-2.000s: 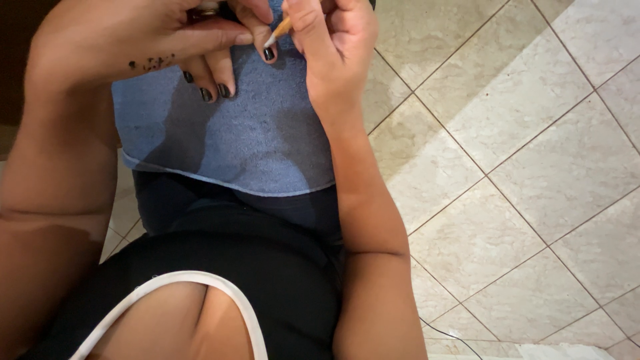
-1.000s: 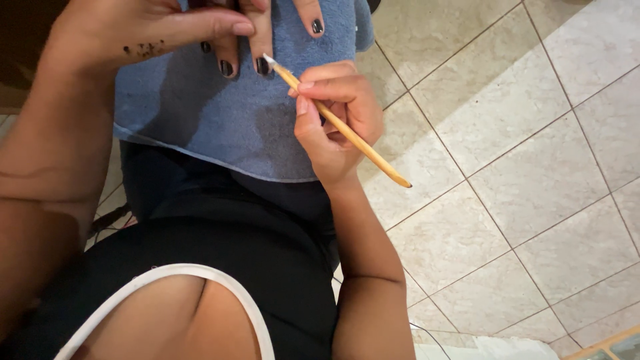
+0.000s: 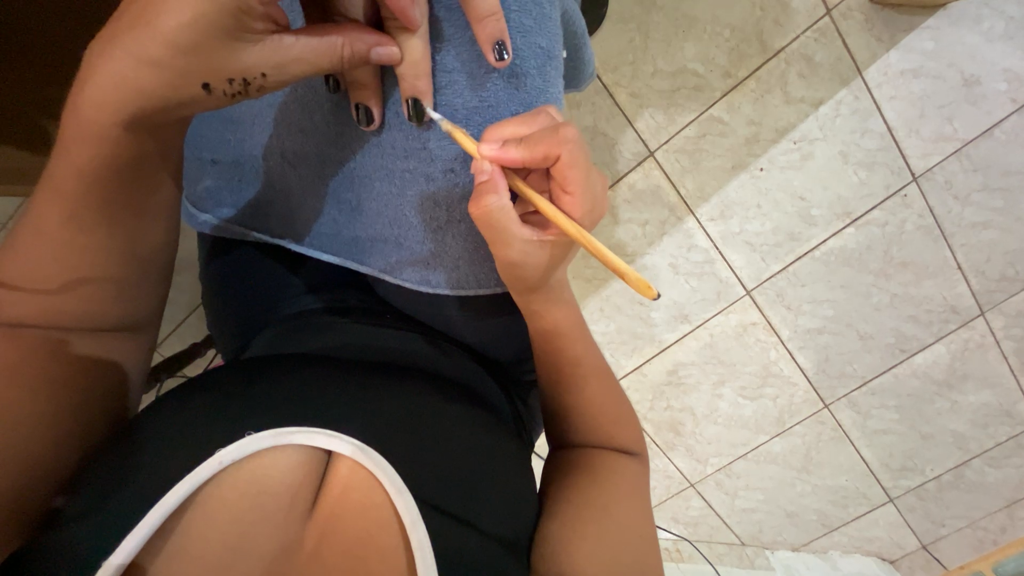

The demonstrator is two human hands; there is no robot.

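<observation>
My right hand is closed around a wooden manicure stick whose white tip, apparently wrapped in cotton, meets the edge of a black-painted fingernail. That nail belongs to another person's hand, resting over a blue towel on my lap. My left hand holds this finger between thumb and fingers, though its upper part runs out of the frame. Other fingers of the person's hand, also with dark polish, lie to either side. Black smudges mark my left hand near the wrist.
Beige floor tiles spread out at the right. A dark wooden surface is at the upper left. Thin cables show beside my lap at the left, and a dark cord lies on the floor at the bottom.
My right hand has moved down from its place two seconds ago, and the stick now shows along its length. Since one second ago, both hands look nearly the same.
</observation>
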